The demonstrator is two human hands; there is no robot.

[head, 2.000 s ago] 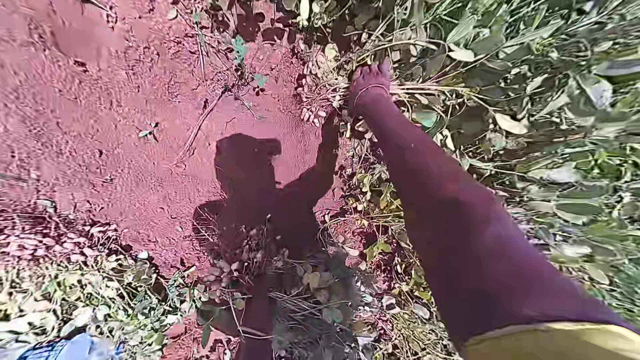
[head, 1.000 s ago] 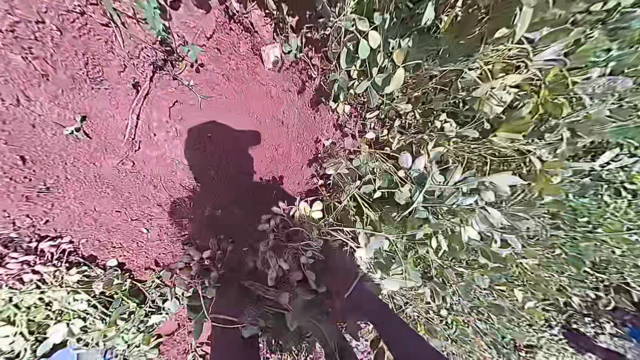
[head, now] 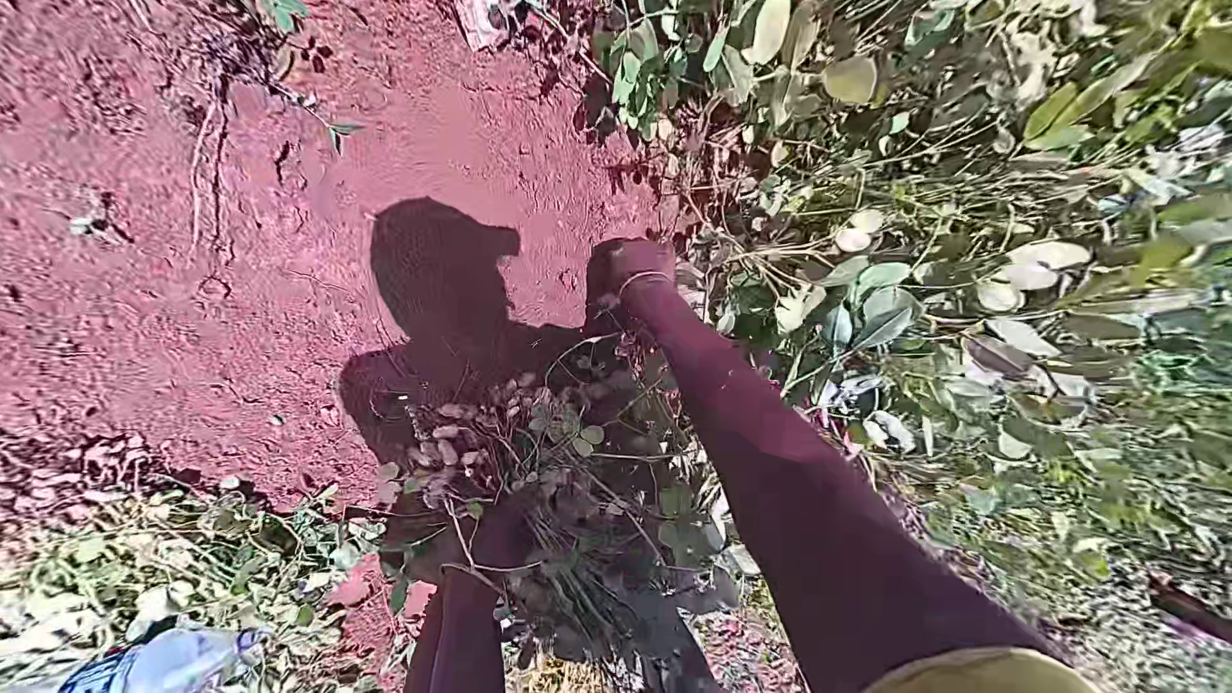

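Note:
At the lower centre, my left hand (head: 513,518) is partly hidden behind a bunch of uprooted peanut plants (head: 558,481) and holds it, with pale pods (head: 448,448) showing at its left side. My right hand (head: 643,264), with a thin band at the wrist, is up at the centre with its fingers curled, beside the peanut stems (head: 741,252) at the edge of the leafy plants on the right. Its fingertips are in shade, so whether they grip a stem cannot be told.
Reddish bare soil (head: 192,337) spreads over the left, crossed by my shadow (head: 438,269). Dense peanut foliage (head: 962,289) covers the right. More pods (head: 77,476) and leafy plants lie at the lower left, near a clear plastic bottle (head: 183,659). A dark, unclear shape (head: 1189,606) is at the right edge.
My right hand was among stems at the top two seconds ago, then came low beside the bunch. Now it is extended up to the row's edge. The bunch stays at the lower centre.

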